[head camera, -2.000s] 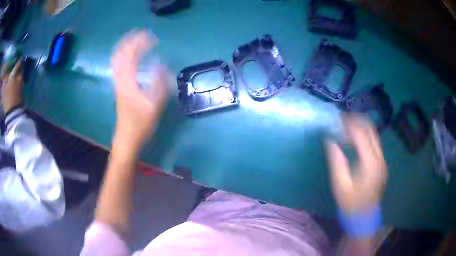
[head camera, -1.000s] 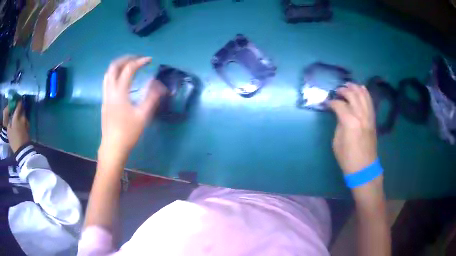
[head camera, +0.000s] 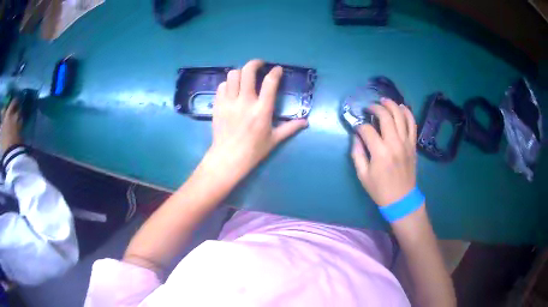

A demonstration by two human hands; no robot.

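Two black housing shells lie side by side, touching, on the green bench in front of me. My left hand lies over their middle, fingertips at the far edge and thumb at the near edge of the right-hand shell, gripping it. The hand hides where they meet. My right hand, with a blue wristband, has its fingers on another black housing shell to the right. That shell is blurred and partly hidden by the fingers; it looks turned at an angle.
Two black shells lie right of my right hand, beside a crinkled plastic bag. More shells lie at the far edge. A black shell with a blue cell lies left, near another person's hand.
My left hand has moved right, and two shells now lie together under it. My right hand has moved left with its shell, and the shell has turned.
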